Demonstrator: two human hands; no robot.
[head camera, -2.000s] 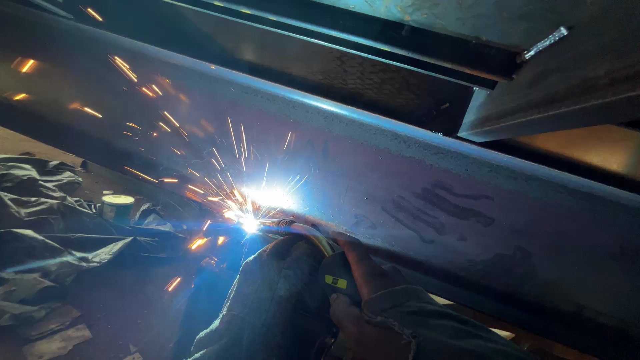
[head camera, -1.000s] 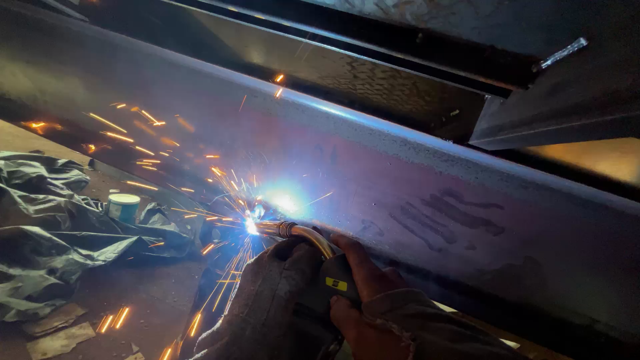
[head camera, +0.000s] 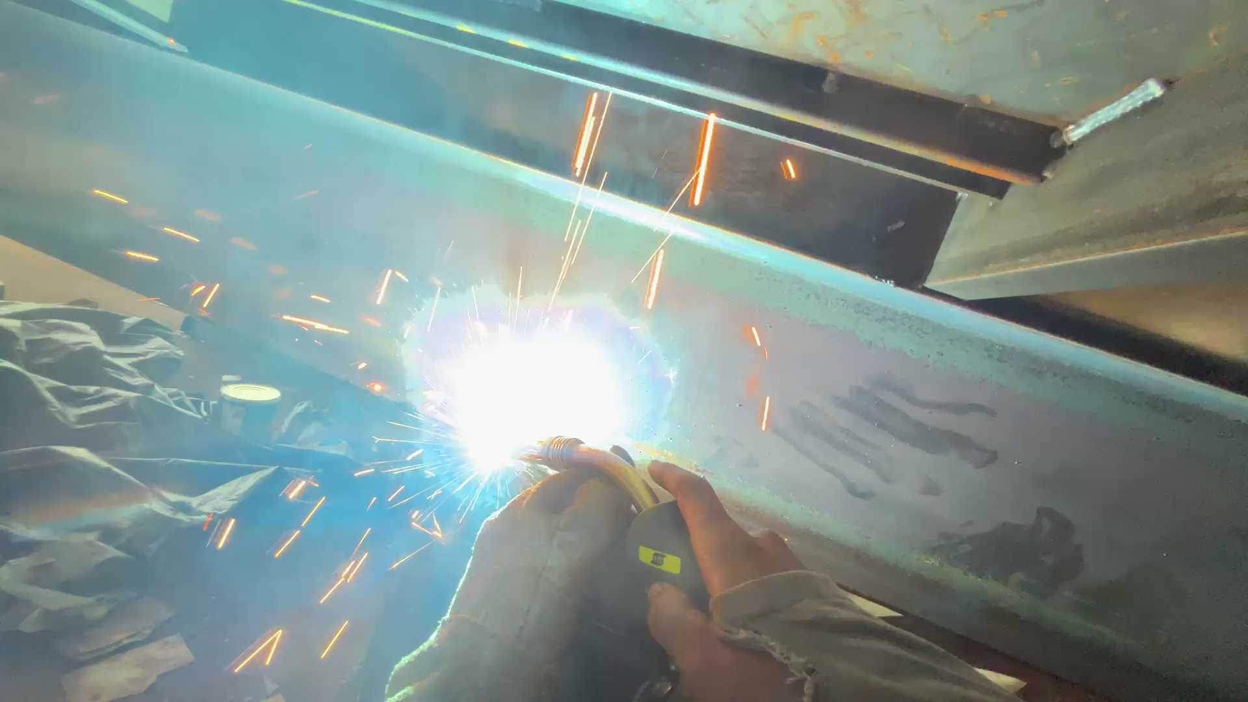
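Observation:
A welding torch (head camera: 665, 548) with a curved brass-coloured neck points left, and a blinding white arc burns at its tip against the lower edge of a large steel beam (head camera: 780, 380). My right hand (head camera: 717, 575), bare, with a frayed sleeve at the wrist, is closed around the torch's dark handle. Just left of it, my left hand (head camera: 556, 536) wears a thick work glove and lies right under the torch neck; its fingers are partly lost in glare, so its hold cannot be made out. Orange sparks fly up, left and down from the arc. Dark smear marks show on the beam's face.
Beyond the beam lie steel channels (head camera: 877, 117) and an angled steel plate (head camera: 1121, 185) with a bright weld bead (head camera: 1114, 112). At the lower left are a crumpled dark sheet (head camera: 88, 380), a small can (head camera: 251, 402) and flat scraps (head camera: 130, 668) on the floor.
The arc's glare has grown much larger and brighter, washing out the beam around it. Sparks have shifted. My hands and the torch stay in nearly the same place.

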